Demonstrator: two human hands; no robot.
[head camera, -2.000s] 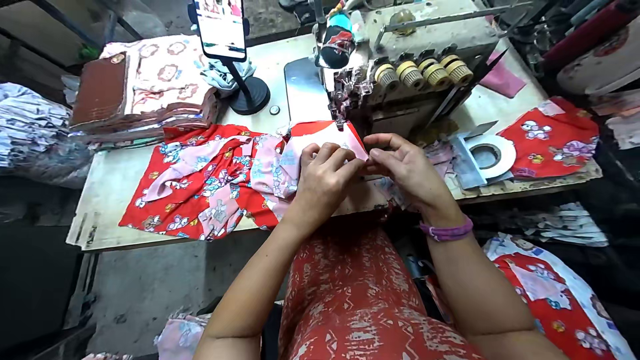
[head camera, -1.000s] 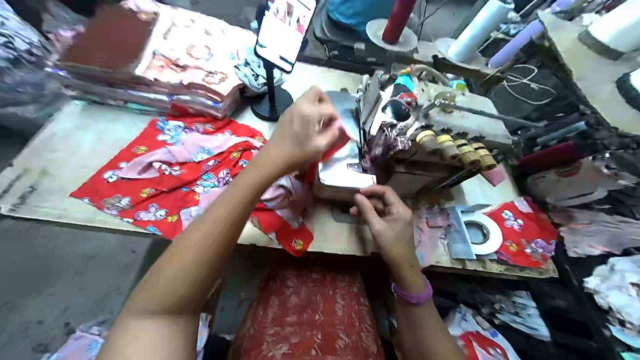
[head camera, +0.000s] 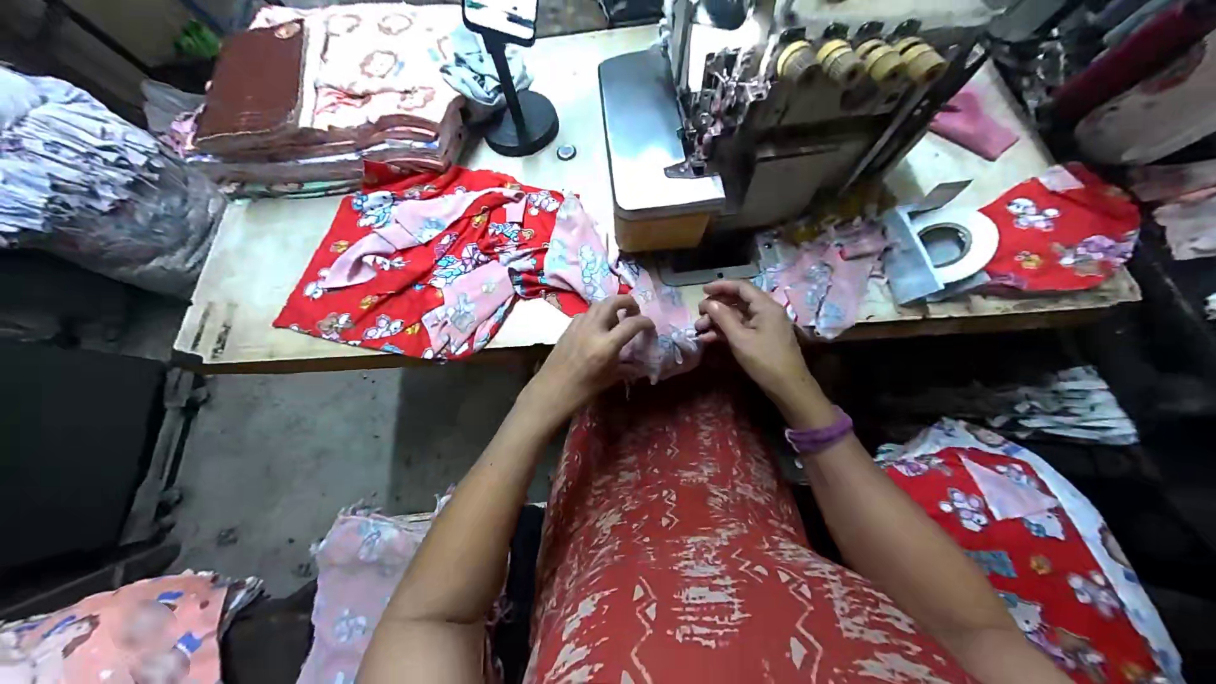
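A pink printed fabric piece (head camera: 662, 332) hangs over the table's front edge between my hands. My left hand (head camera: 603, 347) pinches its left side, thumb and fingers together. My right hand (head camera: 750, 332) grips its right side at the fingertips. Just behind them stands an overlock sewing machine (head camera: 760, 142) with its metal cloth plate (head camera: 651, 142); no cloth lies under the presser foot that I can make out. To the left, a red and pink printed garment (head camera: 408, 275) lies crumpled, its pink part reaching toward my left hand.
Stacked folded fabric (head camera: 370, 76) and a phone on a black stand (head camera: 522, 123) are at the back left. Right of the machine lie pink scraps (head camera: 819, 285), a roll of white tape (head camera: 955, 249) and a red printed piece (head camera: 1064, 233). More cloth (head camera: 1016, 532) sits low at the right.
My left hand has come down from beside the machine's plate to the table's front edge. My right hand is now close to it, with pink fabric between them. The view has shifted.
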